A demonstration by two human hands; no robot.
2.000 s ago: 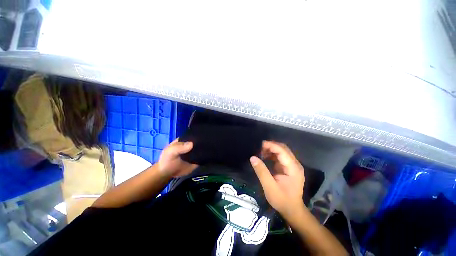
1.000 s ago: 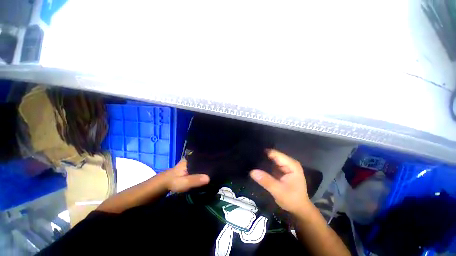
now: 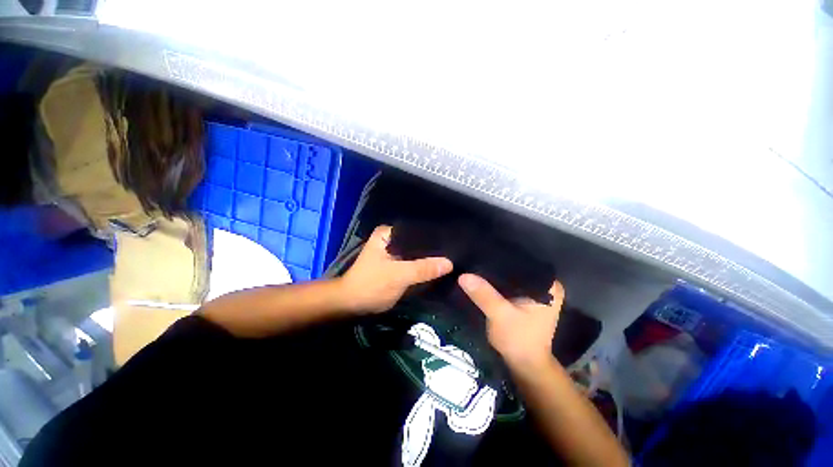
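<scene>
A black fabric piece (image 3: 470, 251) is held between both hands over the lap, just under the table's front edge. My left hand (image 3: 379, 274) grips its left side, thumb on top and pointing right. My right hand (image 3: 519, 319) grips its right side, thumb on top near the left thumb. The fingers beneath the fabric are mostly hidden. The fabric's outline is hard to tell from the dark lap and black shirt.
The white table (image 3: 548, 100) with a ruler-marked edge spans the top. Brown stacked pieces (image 3: 82, 146), a blue crate (image 3: 265, 178) and a white curved sheet (image 3: 242, 264) are at left. A dark clump (image 3: 744, 424) lies by a blue crate (image 3: 776, 360) at right.
The hands have moved closer together, and the right hand, loosely open before, has closed on the fabric. The view has shifted, so the table edge sits higher at left.
</scene>
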